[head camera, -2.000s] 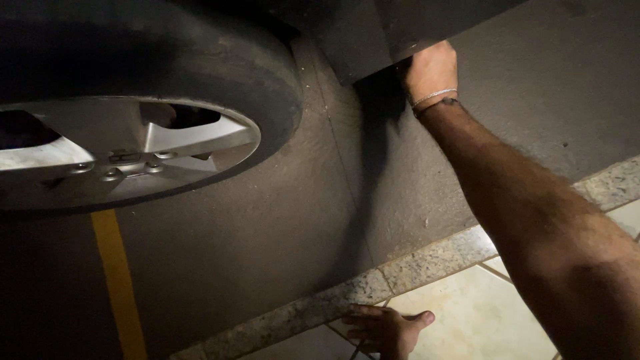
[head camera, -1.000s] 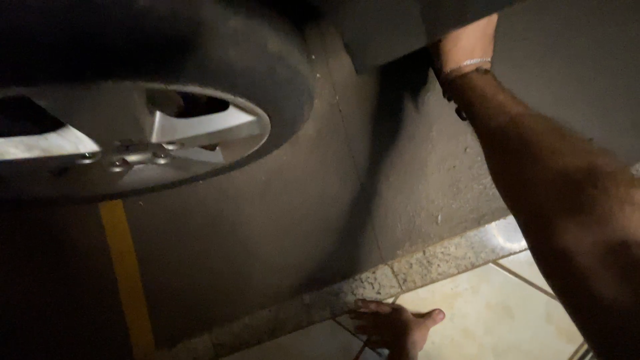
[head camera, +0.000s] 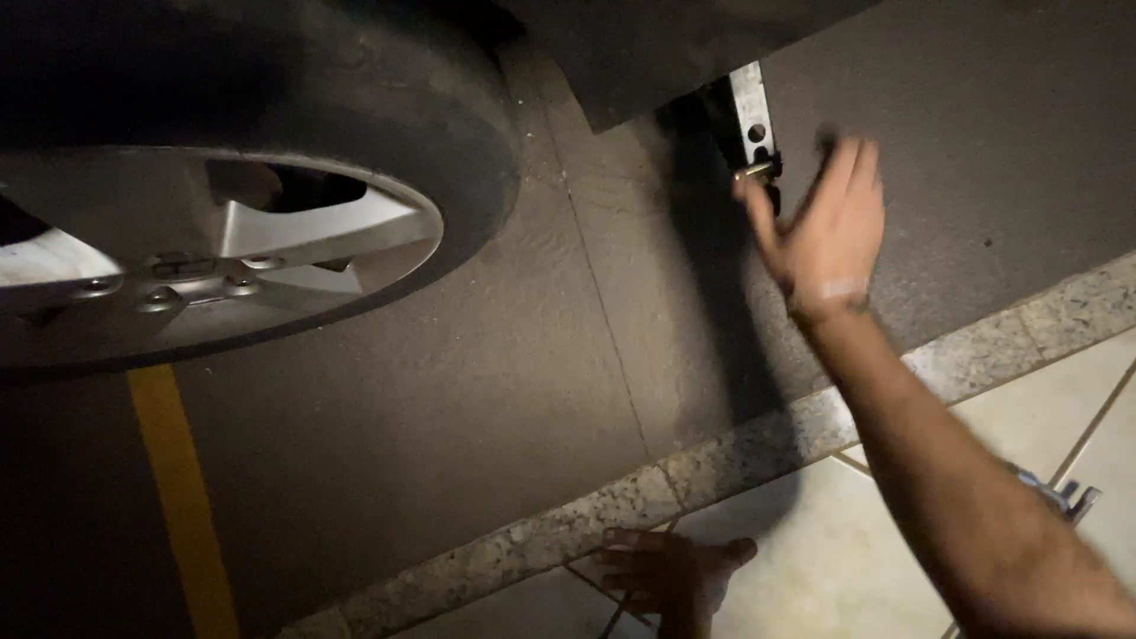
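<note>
My right hand (head camera: 834, 222) is raised beside the end of a metal jack (head camera: 753, 115), its fingers apart and nothing gripped. The thumb lies close to the jack's end fitting; whether it touches cannot be told. The jack's far part is hidden under the dark lower edge of the car body (head camera: 657, 53). Fingers spread, my left hand (head camera: 679, 568) rests on the pale tiled floor at the bottom, beside the granite edging.
A car tyre (head camera: 461, 169) with a silver alloy wheel (head camera: 328, 231) fills the upper left. Below it runs a yellow painted line (head camera: 177, 497). Granite edging (head camera: 621, 506) crosses the floor. A metal tool (head camera: 1078, 501) lies partly behind my right forearm.
My right hand has come out from under the car body's edge, and the jack's end now shows beside it. My left hand remains on the tiles.
</note>
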